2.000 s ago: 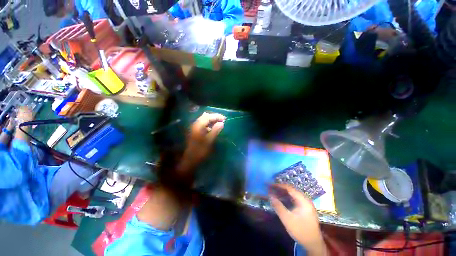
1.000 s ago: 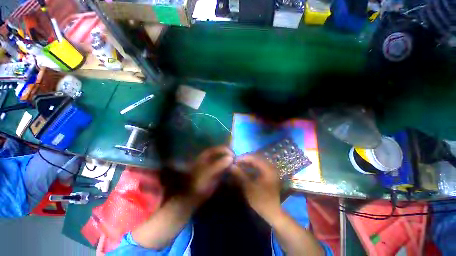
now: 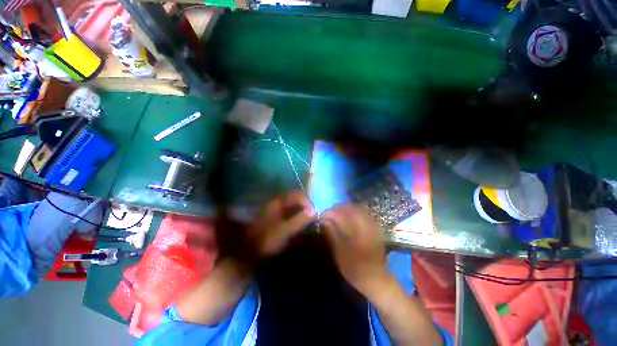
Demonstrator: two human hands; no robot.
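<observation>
My left hand (image 3: pixel 281 219) and my right hand (image 3: pixel 355 240) meet at the bench's front edge, fingertips together. Something tiny may be between them, but blur and a dark shape hide it. A thin pale wire (image 3: pixel 292 161) runs from the fingertips up toward the paper card (image 3: pixel 251 115). The speckled circuit board panel (image 3: pixel 389 201) lies tilted on the coloured work sheet (image 3: pixel 423 177), just beyond my right hand. Its upper left part is darkened by a blurred shape.
A wire spool (image 3: pixel 173 174) and a slim white stick (image 3: pixel 177 126) lie at left, with a blue box (image 3: pixel 80 162) beyond. The clear hood (image 3: pixel 488 167) and white round reel (image 3: pixel 519 198) stand at right. Pink-red bubble wrap (image 3: pixel 169 267) hangs below the left bench edge.
My left hand came down from the bench and my right hand left the panel; both met at the front edge. The view tilted downward. A wire now shows above the fingertips.
</observation>
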